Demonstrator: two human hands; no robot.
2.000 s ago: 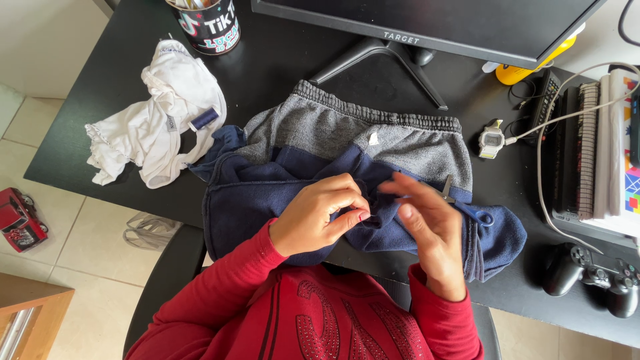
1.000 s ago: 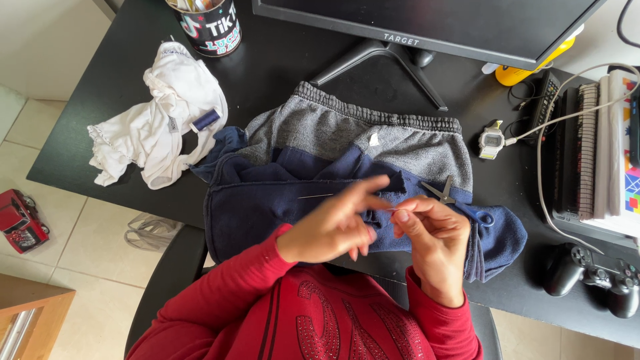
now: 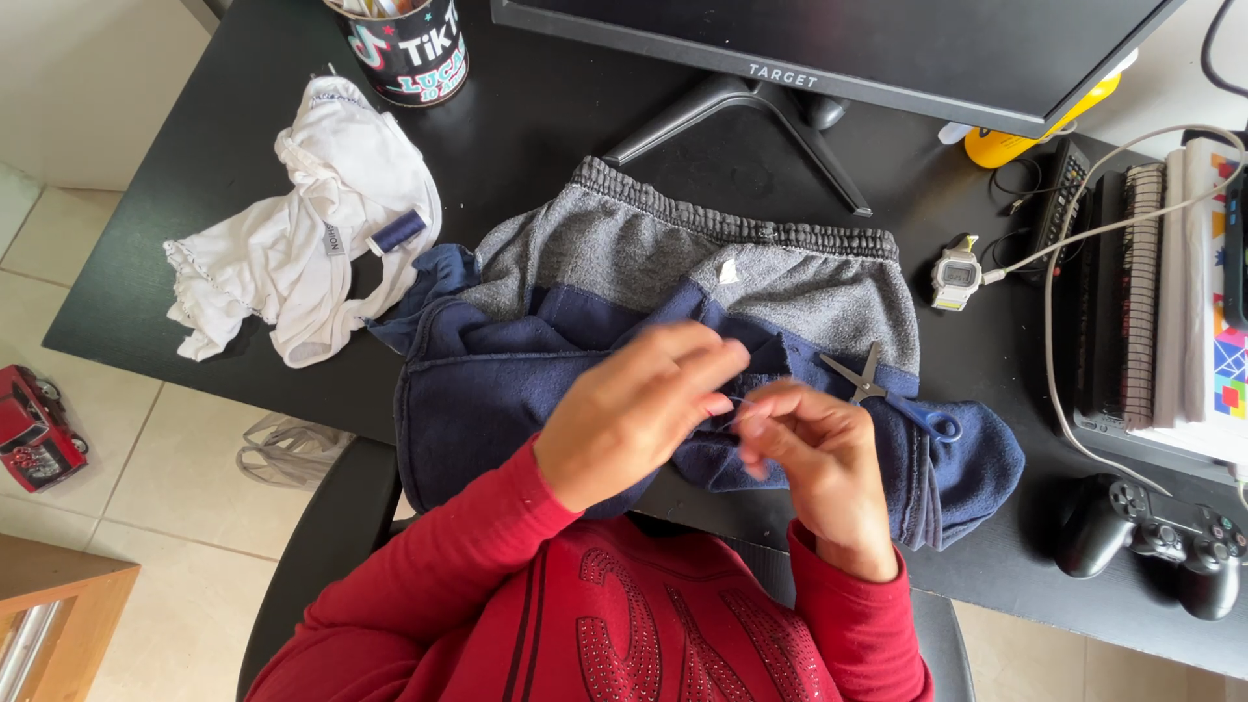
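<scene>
Grey and navy fleece trousers [image 3: 624, 253] with an elastic waistband lie bunched on the black desk. Above their middle my left hand [image 3: 639, 405] and my right hand [image 3: 814, 444] nearly meet, both slightly blurred. A thin strand of thread [image 3: 736, 400] shows between the fingertips; whether a needle is there I cannot tell. My right thumb and fingers are pinched together at the thread. Blue-handled scissors [image 3: 892, 395] lie with parted blades on the fabric beside my right hand. A spool of navy thread [image 3: 398, 232] rests on a white garment [image 3: 312, 214] at the left.
A monitor [image 3: 829, 49] on its stand and a printed tin [image 3: 405, 49] stand at the back. To the right are a digital watch [image 3: 955, 275] with a cable, a remote control [image 3: 1061, 200], notebooks [image 3: 1143, 292] and a black game controller [image 3: 1155, 541]. A toy car [image 3: 39, 427] is on the floor.
The hands have shifted above the trousers and stay close together. The scissors, mostly hidden by my right hand two seconds ago, now show fully. Spool and white garment have not moved.
</scene>
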